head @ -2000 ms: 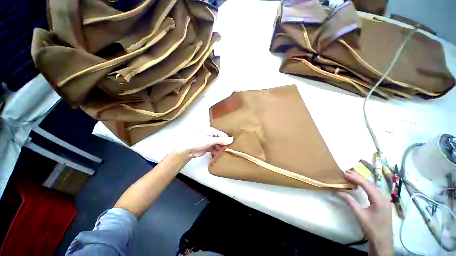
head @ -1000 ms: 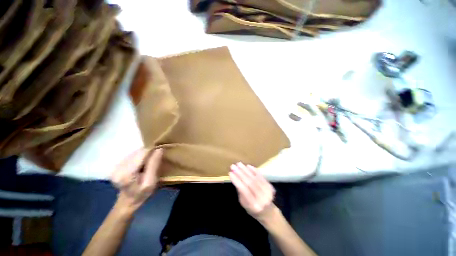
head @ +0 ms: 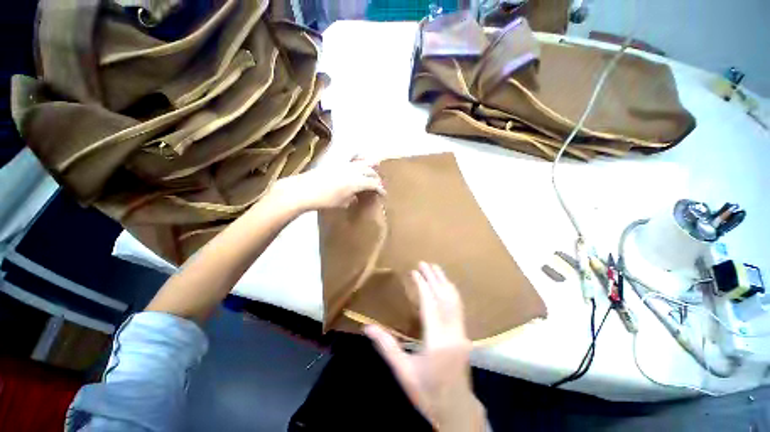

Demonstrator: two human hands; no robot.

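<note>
A brown bag panel point(head: 447, 219) lies on the white table in front of me, its left side folded over. A tan edge strip point(head: 376, 245) runs along the fold, and another runs along the near edge. My left hand point(head: 350, 184) pinches the panel's upper left edge with bent fingers; its fingertips are partly hidden. My right hand point(head: 435, 346) is over the near edge, fingers apart and slightly blurred, gripping nothing. It covers part of the near edge.
A tall pile of brown pieces point(head: 194, 110) stands at left, another stack point(head: 591, 93) at the far side. At right are a white pot point(head: 667, 240), a yellow-and-black box point(head: 737, 280), cords and red-and-black clips point(head: 615, 283). A pale cable point(head: 582, 126) crosses the far stack.
My left hand has moved from the near edge to the panel's upper left edge. My right hand has come off the near strip and spread its fingers. The view has shifted.
</note>
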